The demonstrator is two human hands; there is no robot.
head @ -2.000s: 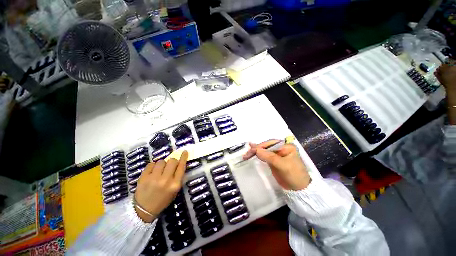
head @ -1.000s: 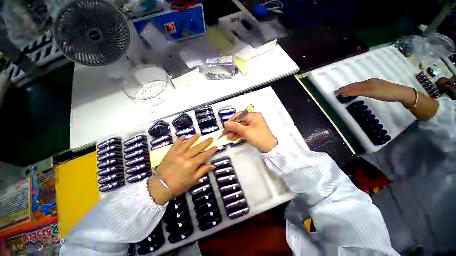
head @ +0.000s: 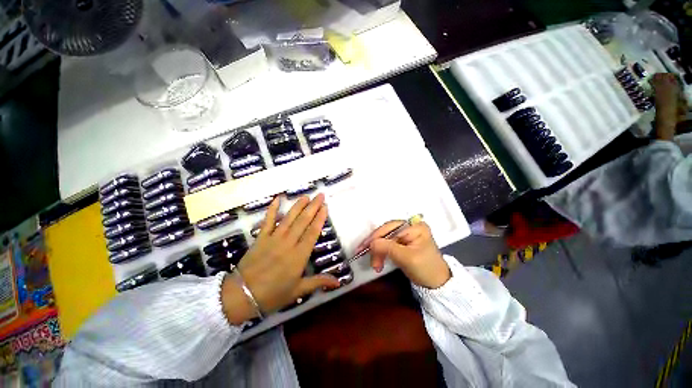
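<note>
A white blister tray (head: 432,189) holds columns of glossy black parts (head: 168,206). A long pale yellow strip (head: 228,198) lies across the middle of the tray. My left hand (head: 284,254) lies with fingers spread over the black parts in the near row; its thumb points at the row's right end. What is under the palm is hidden. My right hand (head: 406,246) holds thin metal tweezers (head: 372,248) like a pen, their tip at the near right black parts. Whether the tip holds a tiny piece cannot be told.
Behind the tray, a white board (head: 99,129) bears a clear cup (head: 178,83) and a clear bag (head: 303,57). A fan (head: 83,19) is at the upper left. A yellow sheet (head: 72,265) lies left. A similar tray (head: 546,83) and a person's hand (head: 665,95) are at the right.
The view has shifted. My right hand with the tweezers has moved from the strip to the tray's near edge. My left hand has moved off the strip, nearer to me. The other person's hand has withdrawn.
</note>
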